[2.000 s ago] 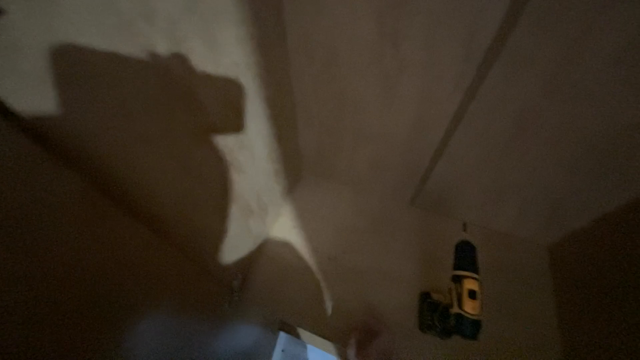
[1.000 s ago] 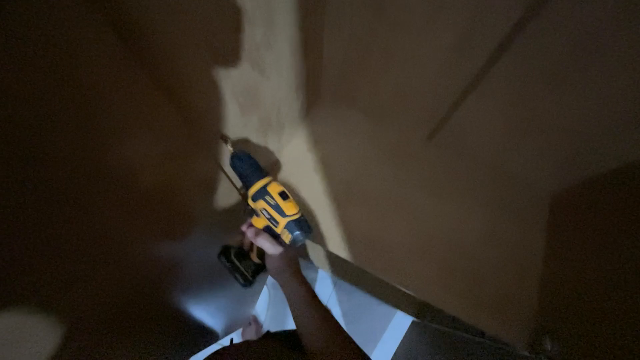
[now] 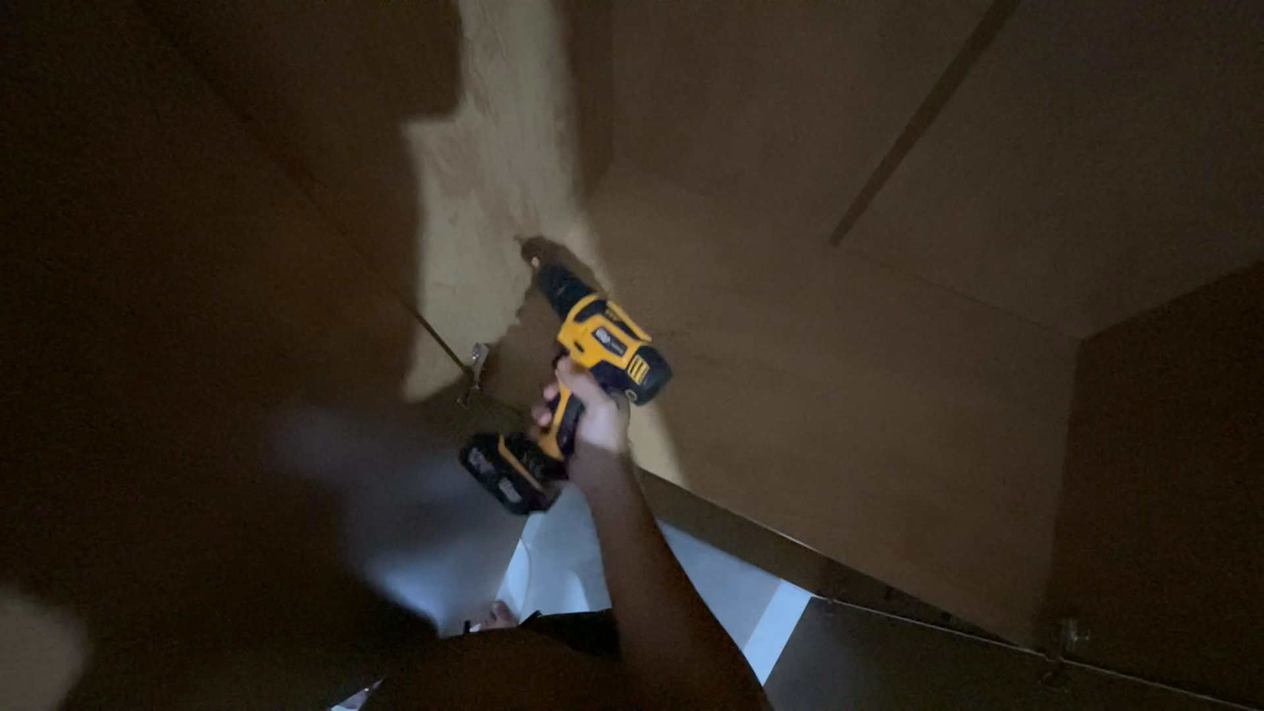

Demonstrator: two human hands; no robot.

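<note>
My right hand [image 3: 597, 410] grips the handle of a yellow and black cordless drill driver [image 3: 607, 341], fingers around the trigger area. The drill tilts up and left, its battery pack [image 3: 504, 474] below at the left. Its bit [image 3: 536, 262] is close to the brightly lit wooden panel [image 3: 474, 188], near an inner corner; contact cannot be told. Low in view, partly hidden by a dark shape, shows a bit of skin that looks like fingers of my left hand [image 3: 497, 617]; what it touches cannot be made out.
Brown wooden panels [image 3: 869, 395] form a cabinet-like interior around the drill. A metal hinge or bracket [image 3: 478, 363] sits left of the drill. The panel's lower edge [image 3: 731, 518] runs down to the right, with a pale surface [image 3: 568, 573] beyond.
Two seconds ago the drill lay at the lower right with no hand on it; one second ago it was in my right hand. It is still held, its bit near the lit panel.
</note>
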